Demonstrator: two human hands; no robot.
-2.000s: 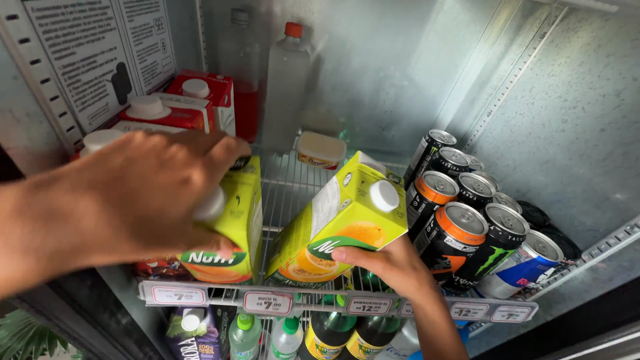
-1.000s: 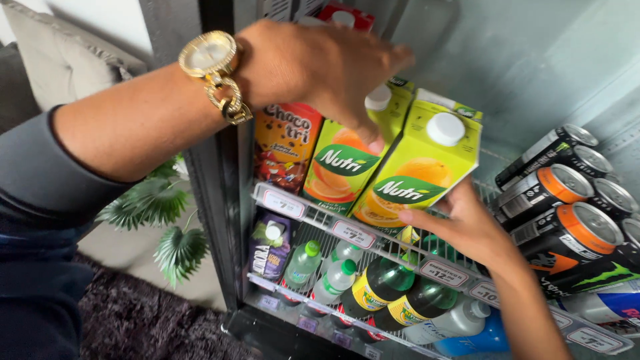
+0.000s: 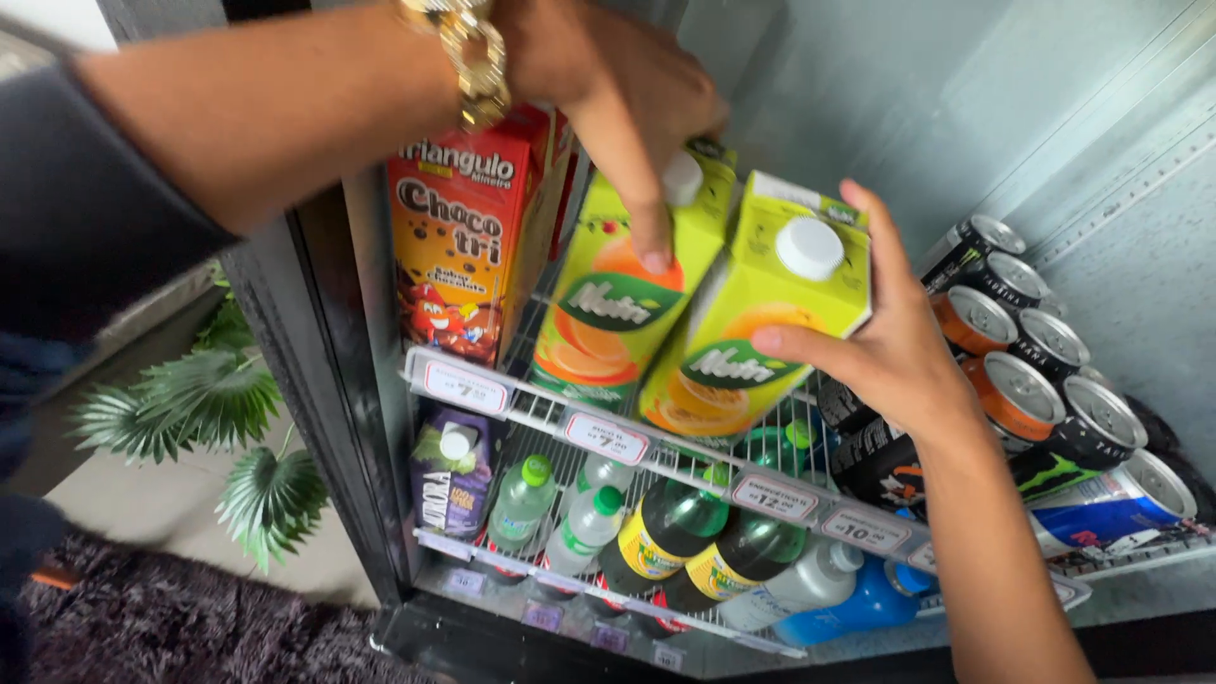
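Note:
Two yellow-green Nutri juice cartons stand side by side at the front of a wire fridge shelf. My left hand (image 3: 632,123), with a gold chain bracelet at the wrist, reaches over the left juice carton (image 3: 617,304), its thumb on the front below the white cap; its other fingers are partly hidden. My right hand (image 3: 883,332) grips the right juice carton (image 3: 760,313), thumb on the front and fingers around the right side. A red chocolate drink carton (image 3: 456,247) stands to the left of them.
Energy drink cans (image 3: 1026,399) crowd the shelf's right side. Price tags line the shelf's front rail (image 3: 665,463). Below stand green-capped bottles (image 3: 522,499), a purple carton (image 3: 454,475) and a blue bottle (image 3: 836,608). The black fridge frame (image 3: 323,380) borders the left, beside a leafy plant (image 3: 209,389).
Two seconds ago the two juice cartons stood apart with a gap between them; now they are close together. The view has shifted, and the chocolate drink carton shows more fully.

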